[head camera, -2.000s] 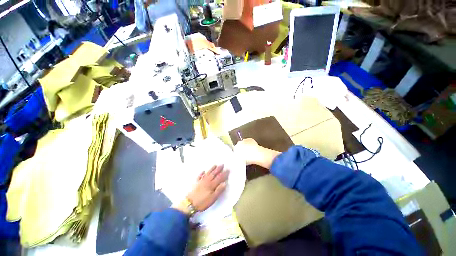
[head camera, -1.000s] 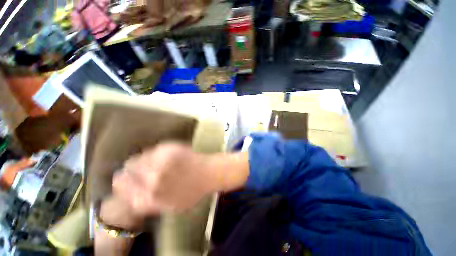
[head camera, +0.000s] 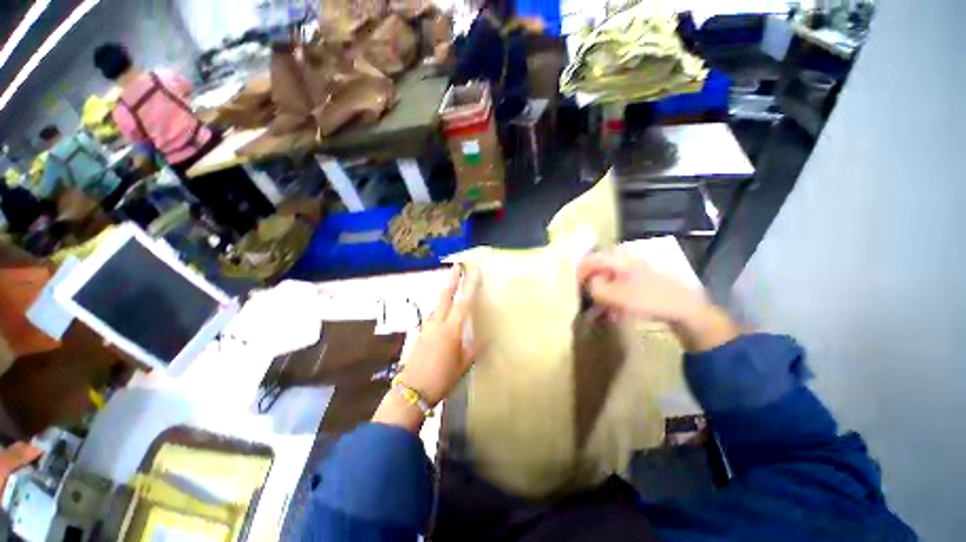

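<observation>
A yellow-tan panel (head camera: 519,371) hangs upright and bent in front of me, its upper corner standing up, partly blurred. A brown patch (head camera: 600,371) shows on its right part. My left hand (head camera: 443,344) lies flat against the panel's left edge, fingers pointing up. My right hand (head camera: 641,288) has its fingers closed on the panel's upper right part, over a small dark spot I cannot make out.
Brown pieces (head camera: 355,365) lie on the white table with a black cord (head camera: 269,394). The control panel (head camera: 146,294) and yellow clamp frame (head camera: 201,489) are at left. A blue bin (head camera: 355,246), a red-topped carton (head camera: 472,148) and other people stand beyond. A wall is at right.
My view has turned further right. The panel has moved right and opened out from its folded look. My hands, close together before, are now apart on either side of it.
</observation>
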